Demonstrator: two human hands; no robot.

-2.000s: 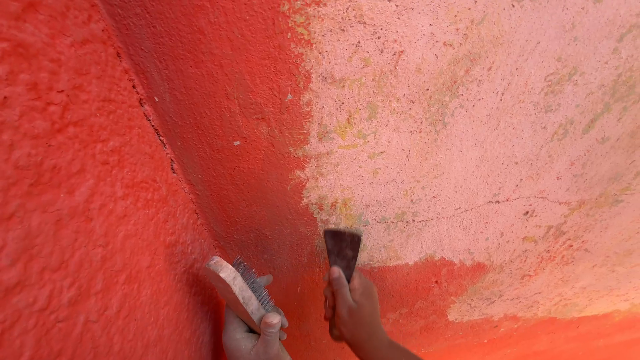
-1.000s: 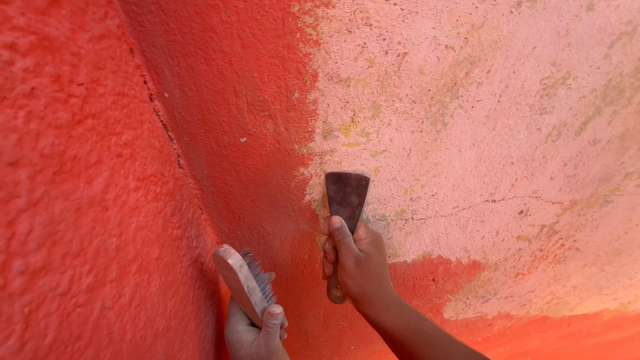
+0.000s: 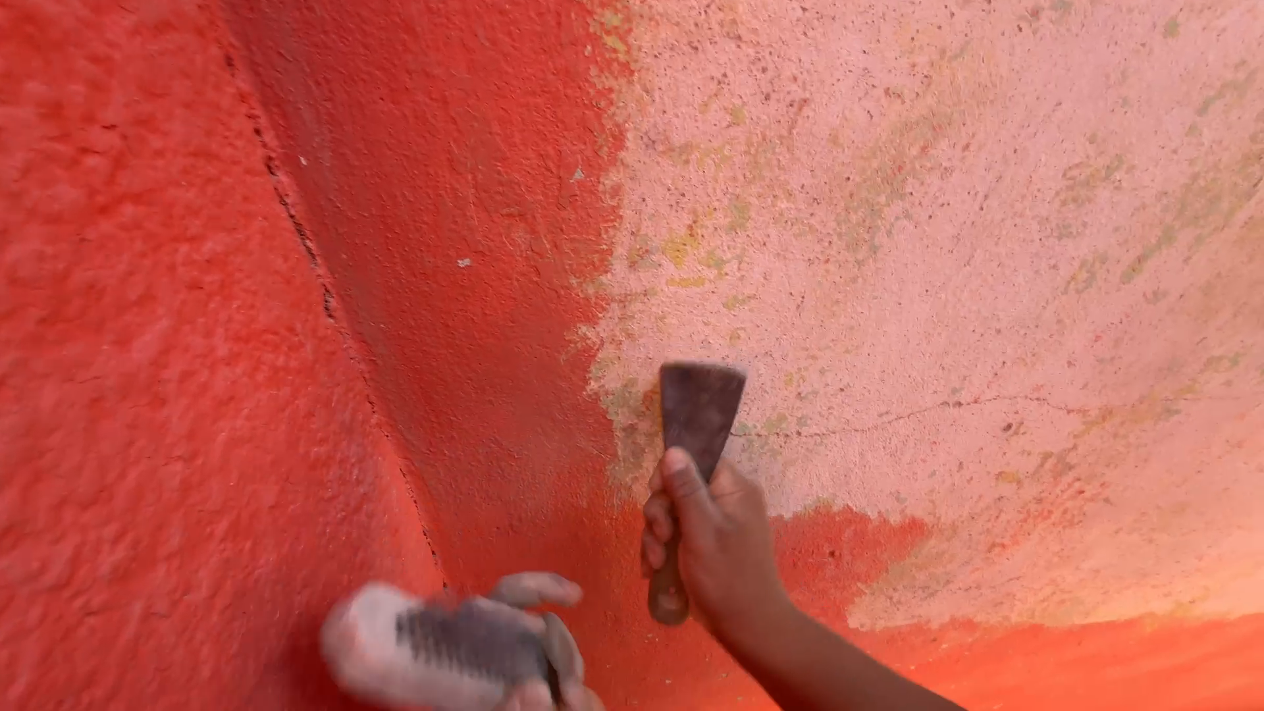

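My right hand grips the wooden handle of a paint scraper, its broad dark blade pointing up over the scraped pinkish part of the wall. The blade lies near the edge where red paint begins. At the lower left, blurred by motion, my left hand is closed on a wire brush; its dark bristles face up and to the right. Whether the blade touches the wall cannot be told.
Red-painted wall borders the scraped area at left and below. A second red wall meets it at a cracked corner line on the left. A thin crack runs across the pinkish surface.
The scraper moved up the wall between the two earlier frames, and is now slightly lower than one second ago. My left hand has turned the brush, so its bristles show more.
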